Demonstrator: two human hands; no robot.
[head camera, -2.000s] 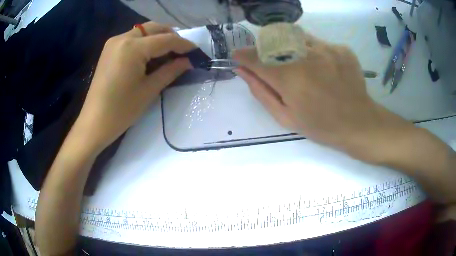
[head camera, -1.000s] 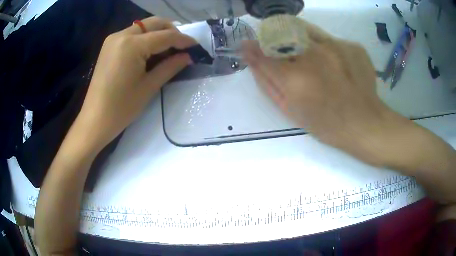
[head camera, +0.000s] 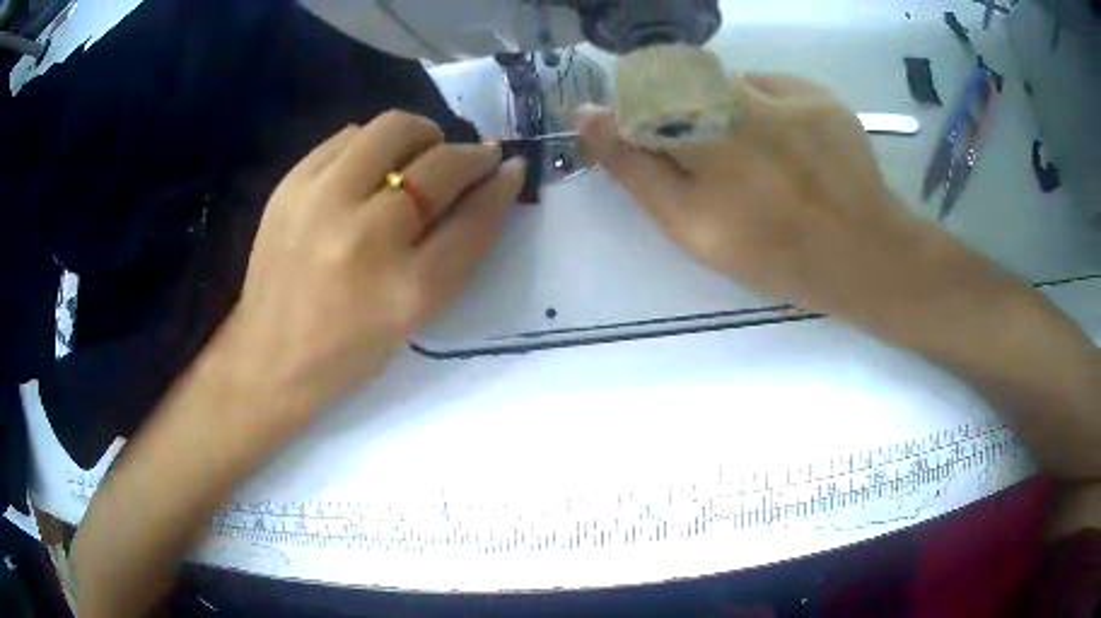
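A black garment piece (head camera: 145, 157) lies left of the machine. My left hand (head camera: 374, 229), with a ring, pinches a short dark folded edge (head camera: 531, 176) between thumb and forefinger, just in front of the presser foot (head camera: 523, 97). My right hand (head camera: 773, 181) is right of the needle area. Its fingertips are at a thin silver tool (head camera: 558, 138) that reaches to the dark edge; its other end (head camera: 891, 123) seems to show beyond the hand. The cream knurled part (head camera: 676, 97) hides some of the right fingers.
The white machine head (head camera: 447, 24) is above the hands. Thread snips (head camera: 962, 139) lie at the right with dark fabric scraps (head camera: 922, 80) around them. A printed ruler scale (head camera: 604, 513) runs along the table's front edge.
My left hand has moved right and turned, bringing the dark edge closer to the presser foot. My right hand has shifted slightly, and a silver end now shows to its right.
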